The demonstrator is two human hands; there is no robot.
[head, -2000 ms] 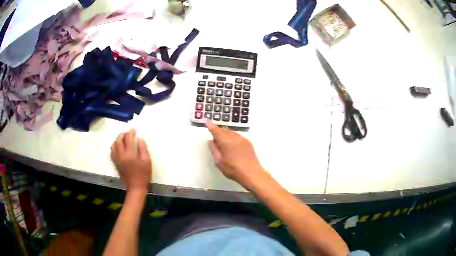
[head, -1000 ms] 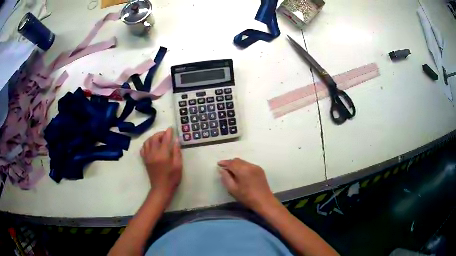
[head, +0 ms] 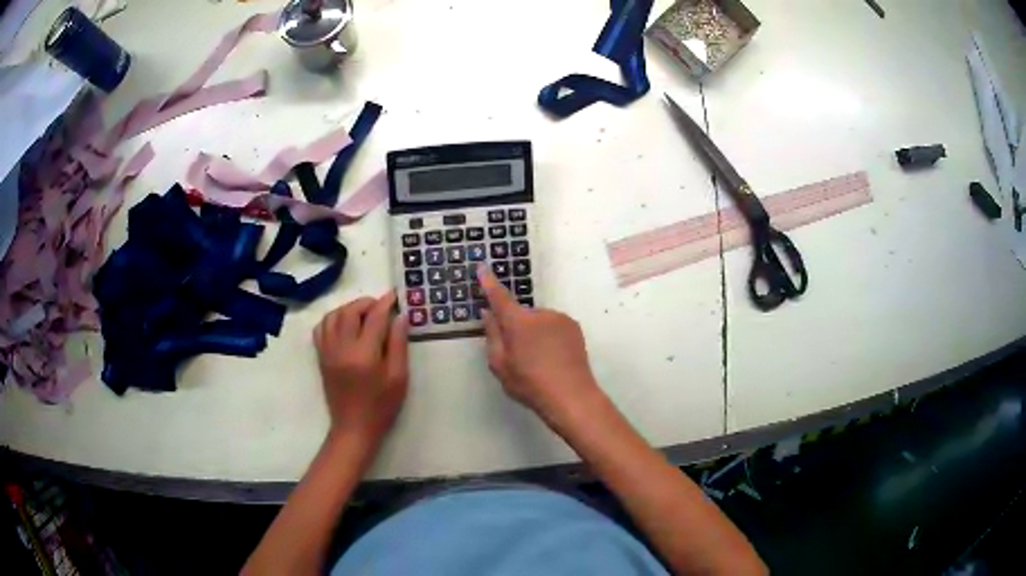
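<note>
A silver-grey calculator (head: 460, 242) with a dark top and black keys lies flat on the white table in front of me. My right hand (head: 534, 343) has its index finger extended over the keys on the right side of the keypad; its other fingers are curled and hold nothing that I can see. Whether a key is pressed down cannot be told. My left hand (head: 362, 360) rests on the table at the calculator's lower left corner, its fingertips at or against the edge, not gripping it.
Navy strips (head: 180, 287) and dusty-pink strips (head: 56, 259) lie left. A lidded metal cup (head: 320, 32) and dark blue can (head: 88, 51) stand behind. Shears (head: 756, 219) cross a pink translucent ruler (head: 675, 245) on the right. A small open box (head: 703, 34) and dark weights (head: 920, 155) lie beyond.
Since one second ago, my right hand has moved forward from the bare table onto the keypad, index finger now extended. My left hand stays beside the calculator. The view has shifted slightly.
</note>
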